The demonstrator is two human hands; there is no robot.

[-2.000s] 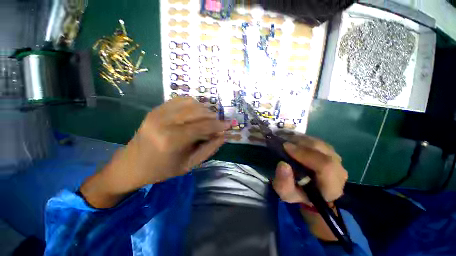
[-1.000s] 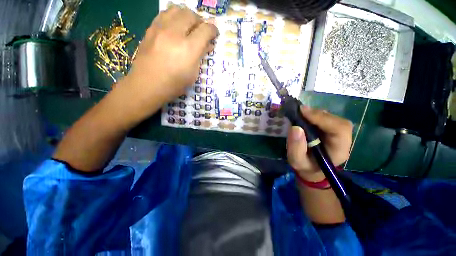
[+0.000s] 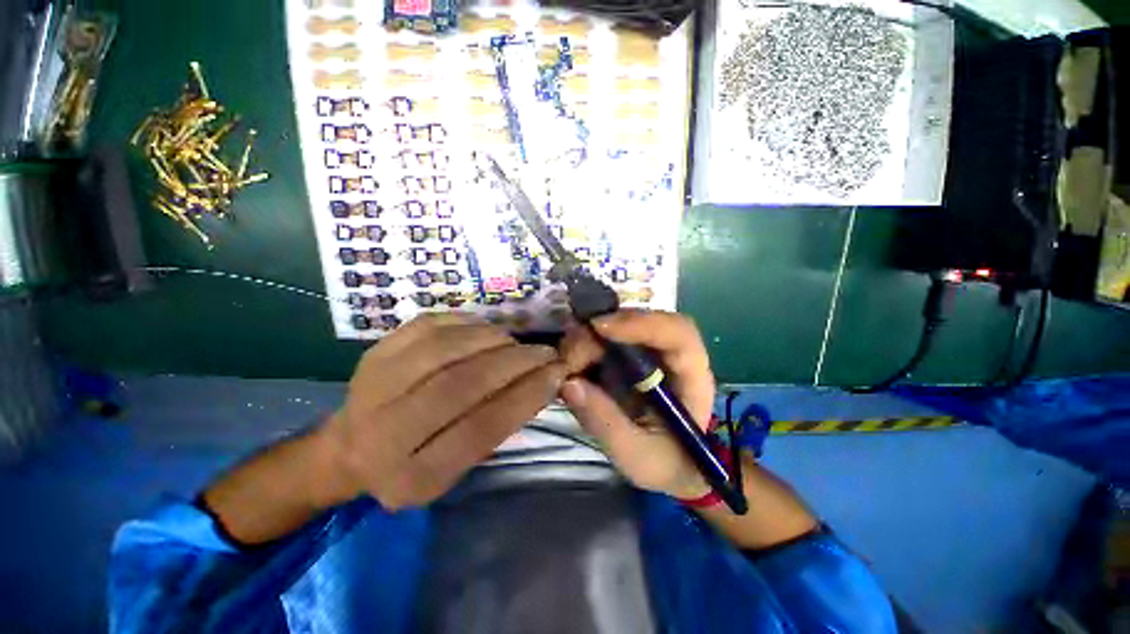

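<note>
My right hand [image 3: 651, 396] holds the black soldering iron [image 3: 632, 362], its metal tip pointing up and left over the white component sheet [image 3: 325, 266]. My left hand [image 3: 452, 403] is at the sheet's front edge, its fingertips meeting the right hand's fingers. A small dark thing seems to lie between the fingertips, but it is too small to name. A blue circuit board [image 3: 501, 275] with a pink-red label lies on the sheet just above my hands. More blue boards [image 3: 508, 99] lie higher up. Rows of dark pieces [image 3: 358, 233] run down the sheet's left side.
Gold-coloured pins [image 3: 196, 161] lie in a pile at left, below a clear bag [image 3: 77, 81]. A solder spool [image 3: 27, 229] stands at far left, its wire reaching the sheet. A box of grey small parts [image 3: 818, 105] is at right, then the black soldering station [image 3: 985, 161] with red lights.
My left hand has come down from the sheet's upper left to the front edge. My right hand has moved left with the iron, and the hands now meet. The whole view has shifted.
</note>
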